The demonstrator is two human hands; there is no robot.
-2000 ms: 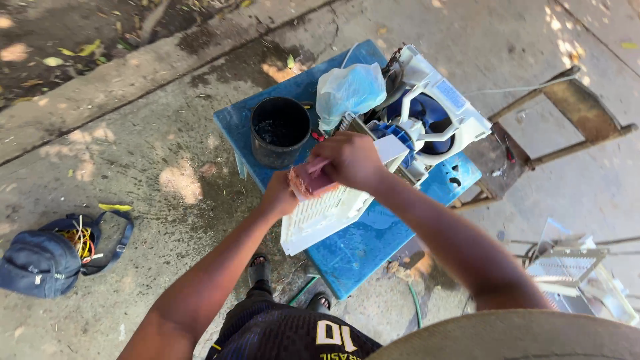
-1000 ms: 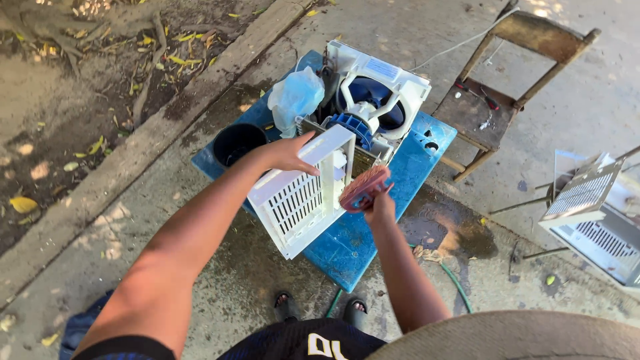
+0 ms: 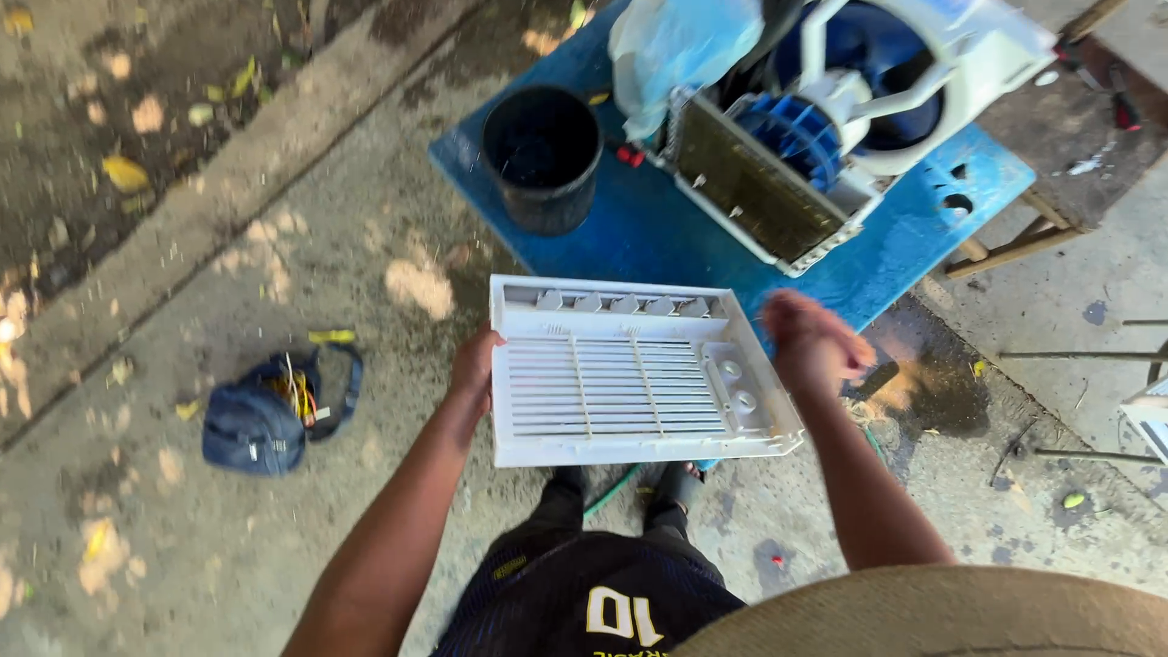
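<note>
My left hand (image 3: 474,370) grips the left edge of a white plastic air conditioner front grille (image 3: 611,388), whose slats and inner side face up. Just off the grille's right end, my right hand (image 3: 808,351) is blurred and holds a pinkish brush (image 3: 835,333); its bristles cannot be made out. Beyond the grille, a window air conditioner's finned coil (image 3: 753,178), blue blower wheel (image 3: 794,132) and white fan housing (image 3: 990,68) rest on the blue table. A black bucket (image 3: 543,160) with dark liquid stands at the table's left.
The blue table (image 3: 630,242) has a light blue plastic bag (image 3: 680,50) at its back. A wooden chair (image 3: 1049,137) with a screwdriver (image 3: 1122,105) on it adjoins the right side. A dark blue bag (image 3: 255,424) with wires lies on the concrete at left. A green hose (image 3: 611,488) runs near my feet.
The grille has turned from a tilted position over the table to lie level in front of me, its inner side now up. My left hand has moved to its left edge. The view has shifted.
</note>
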